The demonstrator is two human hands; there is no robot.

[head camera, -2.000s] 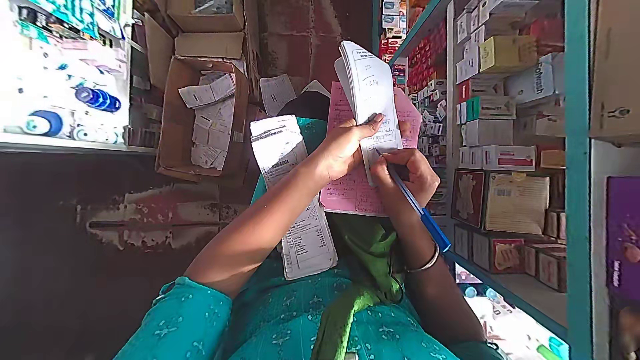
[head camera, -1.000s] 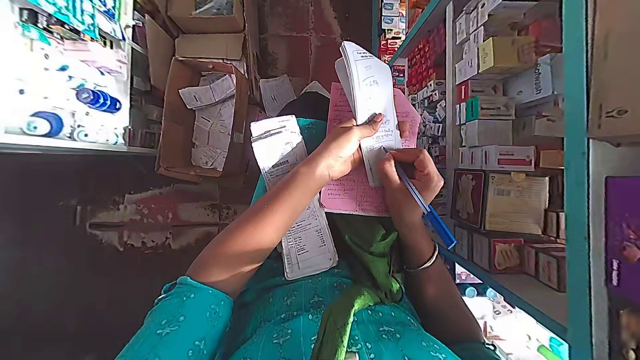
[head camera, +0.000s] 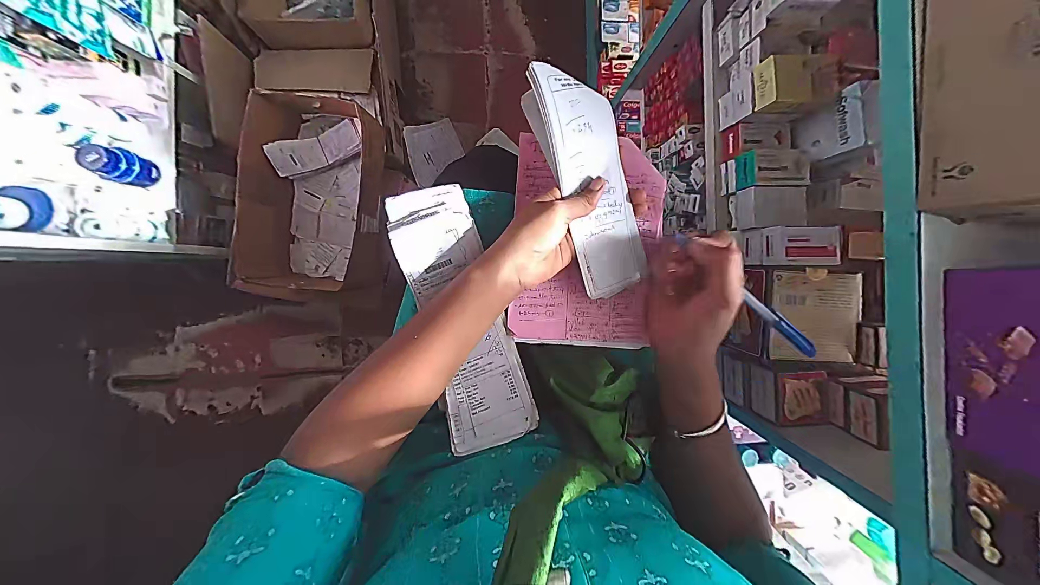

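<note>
My left hand (head camera: 552, 236) grips a stack of long white paper slips (head camera: 597, 162) with handwriting, its thumb on top. Under the slips lies a pink sheet (head camera: 540, 313), covered in handwriting and partly hidden. Just right of the slips, my right hand (head camera: 699, 284) is somewhat blurred and holds a blue pen (head camera: 780, 323), whose rear end points down to the right. The pen's tip cannot be made out. A bundle of printed paper bills (head camera: 491, 390) rests on my lap, with my left forearm crossing over it.
An open cardboard box (head camera: 248, 195) with loose paper slips stands at the left. Beyond it, a brightly lit shelf (head camera: 122, 248) holds blue-capped items. On the right, a teal-framed shelf (head camera: 902, 325) carries many product boxes. A paper (head camera: 432, 150) lies near my knees.
My right hand, with the pen, has moved right, off the white slips. Earlier it was against their lower edge. My left hand and the slips have stayed in place.
</note>
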